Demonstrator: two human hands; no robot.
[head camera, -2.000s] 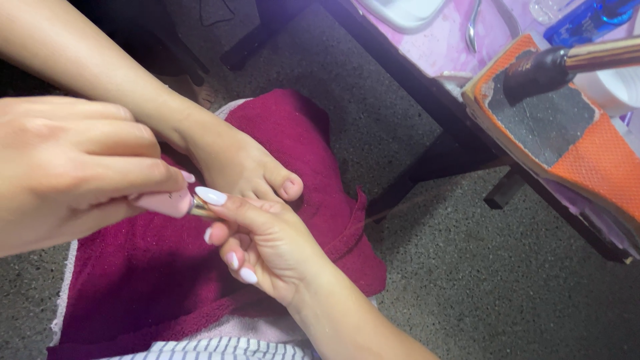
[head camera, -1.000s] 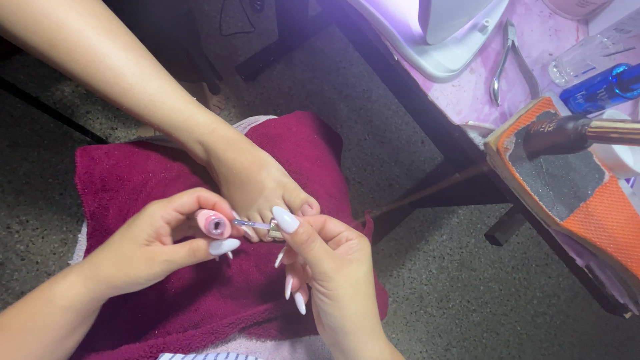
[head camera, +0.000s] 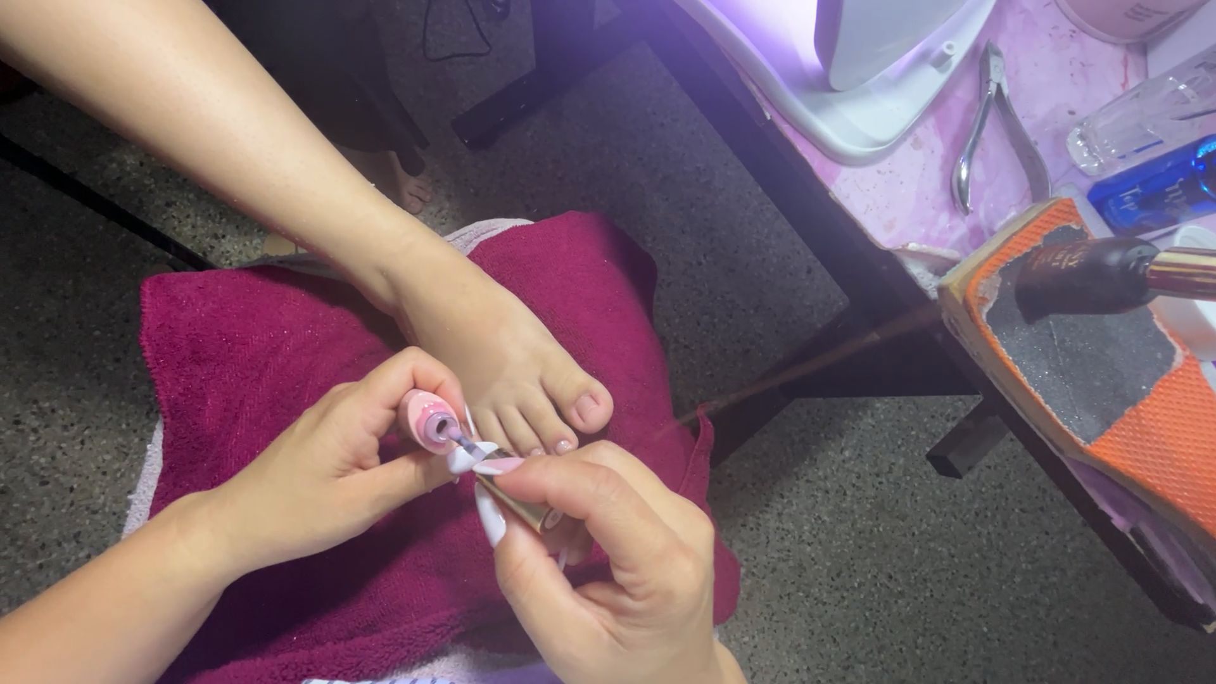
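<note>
My left hand (head camera: 332, 465) holds a small pink nail polish bottle (head camera: 425, 418) tilted, its neck facing my right hand. In my right hand (head camera: 617, 551) is the gold-toned cap (head camera: 518, 503) of a polish brush. The brush (head camera: 463, 439) is at the bottle's mouth; whether its tip is inside is hard to tell. Just beyond both hands, another person's bare foot (head camera: 484, 332) rests on a magenta towel (head camera: 256, 361). The big toe and several smaller toes show, while my hands partly cover the outer toes.
At the right, a table holds a white nail lamp (head camera: 855, 133), metal cuticle nippers (head camera: 997, 123), a clear bottle (head camera: 1140, 114) and a blue bottle (head camera: 1159, 185). A dark polish bottle (head camera: 1088, 275) lies on an orange-edged block (head camera: 1154, 446) at the table's near edge. Speckled floor lies below.
Two seconds ago the bottle and cap were held together; a second ago the brush was out of the bottle. Now the brush is at its mouth. The view has shifted somewhat.
</note>
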